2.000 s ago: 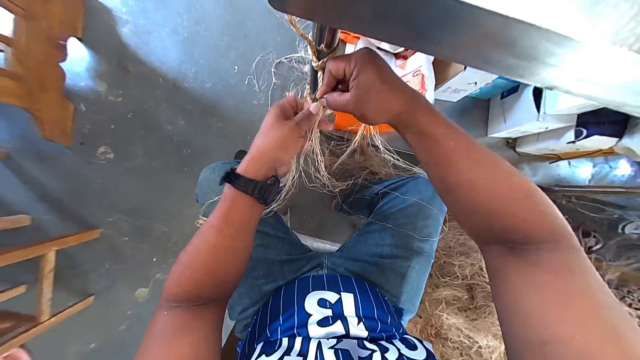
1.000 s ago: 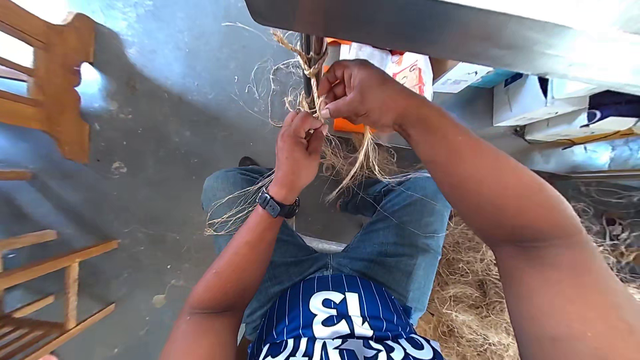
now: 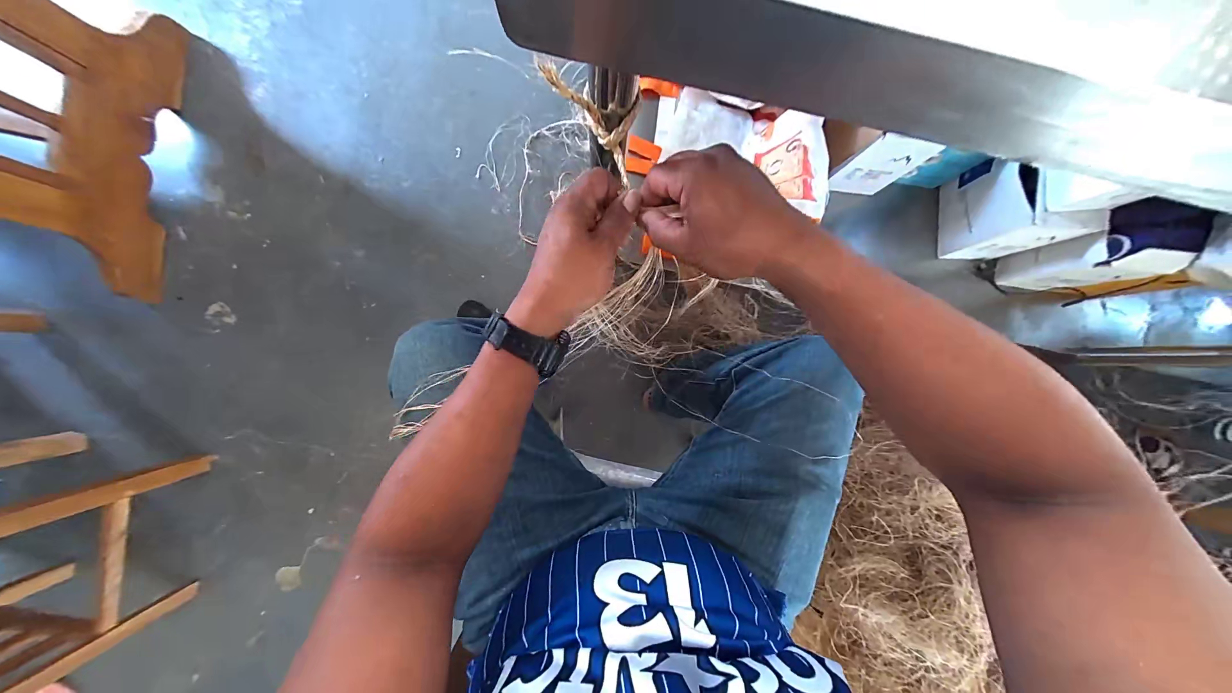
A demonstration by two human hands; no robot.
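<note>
A braided cord of plant fibre [image 3: 608,133] is looped around a dark metal table leg [image 3: 604,91] under the table edge. Just below the loop, my left hand [image 3: 582,236] pinches the cord between thumb and fingers. Close against it on the right, my right hand [image 3: 717,212] grips fibre strands with curled fingers. Loose pale fibres [image 3: 645,298] hang beneath both hands toward my knees, and some strands lie across my left wrist and thigh. The fingertips hide the exact point where the strands cross.
A metal table edge [image 3: 828,82] overhangs at the top right. Below it lie white boxes [image 3: 1020,217] and a printed plastic bag [image 3: 789,159]. A large heap of loose fibre [image 3: 895,558] is at the right of my leg. Wooden furniture [image 3: 106,144] and a wooden chair [image 3: 111,549] stand at the left.
My hands stay at the cord, with small shifts of the fingers. The right hand has come lower beside the left. The hanging strands have changed their spread.
</note>
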